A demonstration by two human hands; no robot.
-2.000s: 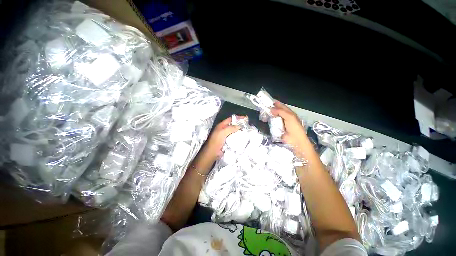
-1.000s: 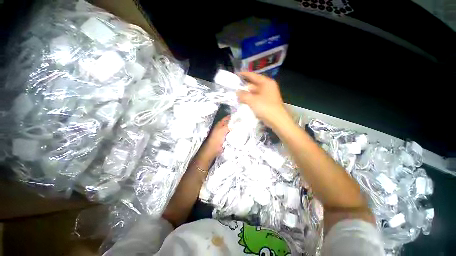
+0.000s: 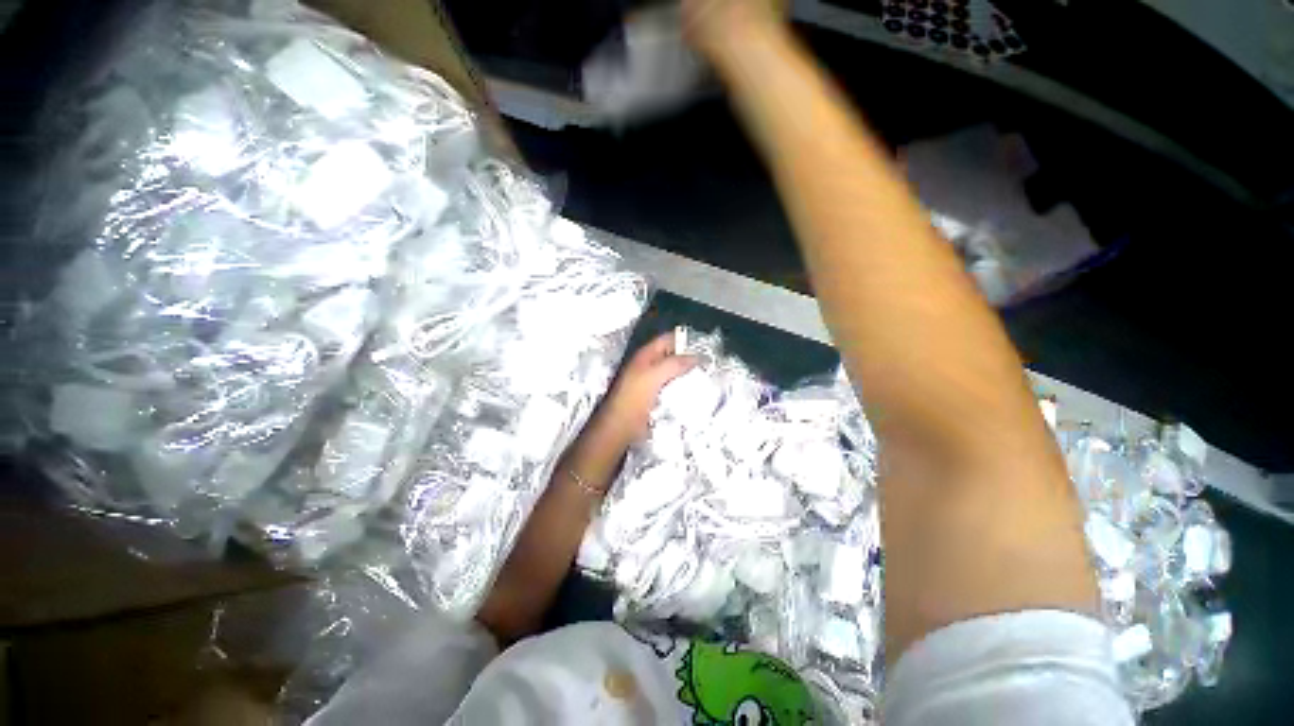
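Observation:
Bagged white cable accessories (image 3: 738,489) lie in a heap in front of me and continue right, behind my right arm. My left hand (image 3: 653,376) is at the heap's upper left edge, fingers against a white piece; whether it grips it is unclear. My right hand (image 3: 731,20) is blurred and partly cut off by the top edge. It holds a blurred white bagged accessory (image 3: 646,68) over the far side of the dark belt. An open retail box (image 3: 1001,213) with pale flaps is on the belt, partly behind my right forearm.
A large clear bulk bag (image 3: 284,284) full of white pieces fills the left. Brown carton (image 3: 128,624) surfaces show below it. A pale conveyor rail (image 3: 752,305) runs between heap and belt. A sheet with dark round dots (image 3: 951,26) is at the top.
My right hand has moved up and away to the top edge with a white piece. The blue box seen behind it is no longer visible there; an open box shows farther right. My left hand has barely moved.

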